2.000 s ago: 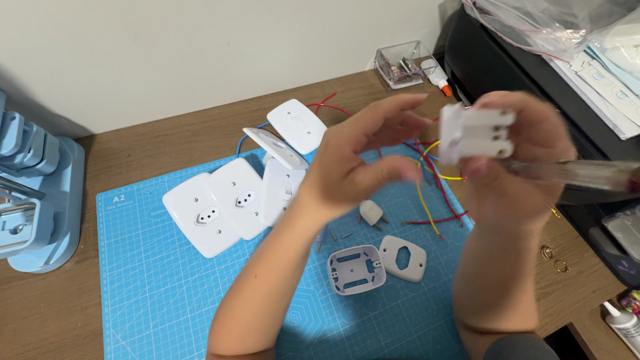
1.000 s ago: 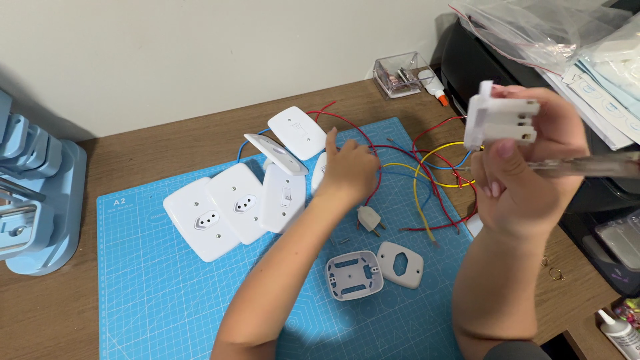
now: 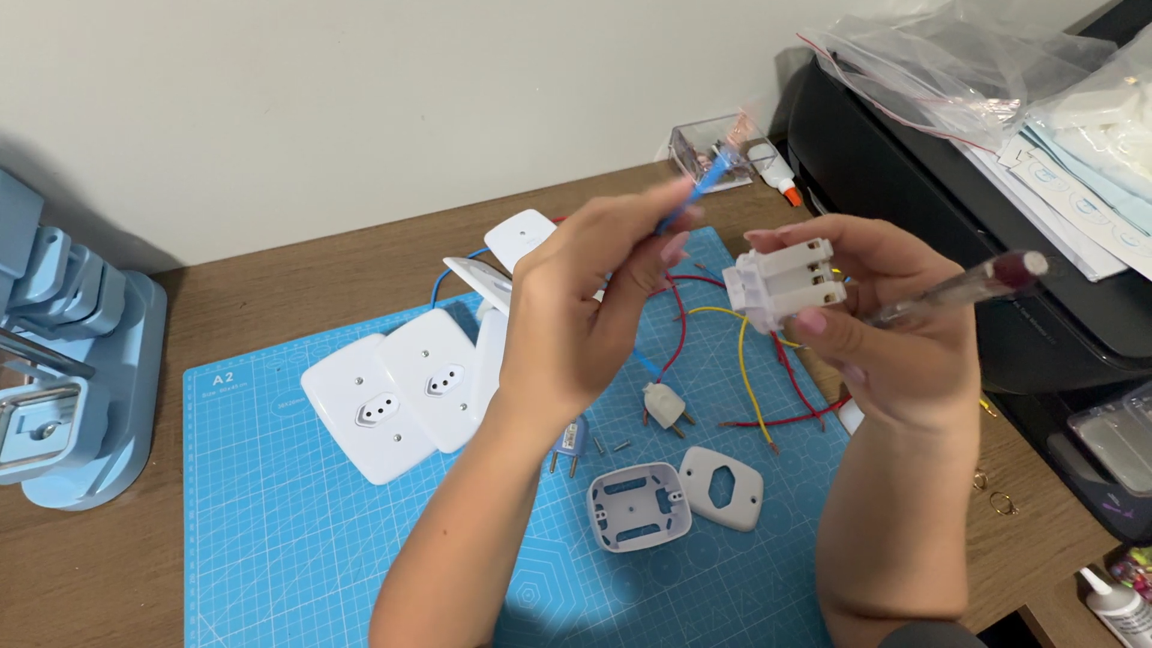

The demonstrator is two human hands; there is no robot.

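My left hand (image 3: 594,288) pinches a short blue insulated wire (image 3: 697,191), blurred, with a bare copper end pointing up and right. In my right hand (image 3: 886,315) is a white plastic socket module (image 3: 781,283), its terminal side facing up and right. A screwdriver with a clear shaft or handle and a dark red end (image 3: 967,286) also rests in that hand. Below them on the mat lie a white open surface box (image 3: 639,507), a white cover plate with a hexagonal opening (image 3: 696,463), a white plug (image 3: 664,405) and a blue plug (image 3: 569,443).
White socket plates (image 3: 369,441) lie on the blue cutting mat (image 3: 261,540). Red, yellow (image 3: 742,378) and blue wires spread behind the right hand. A clear box (image 3: 688,144) and glue bottle (image 3: 769,166) stand near the black printer (image 3: 936,207); a blue organizer (image 3: 135,405) stands left.
My left hand went down to the wires beside the plates and has come back up with a blue wire. The right hand has moved left and lower, still holding the module and screwdriver.
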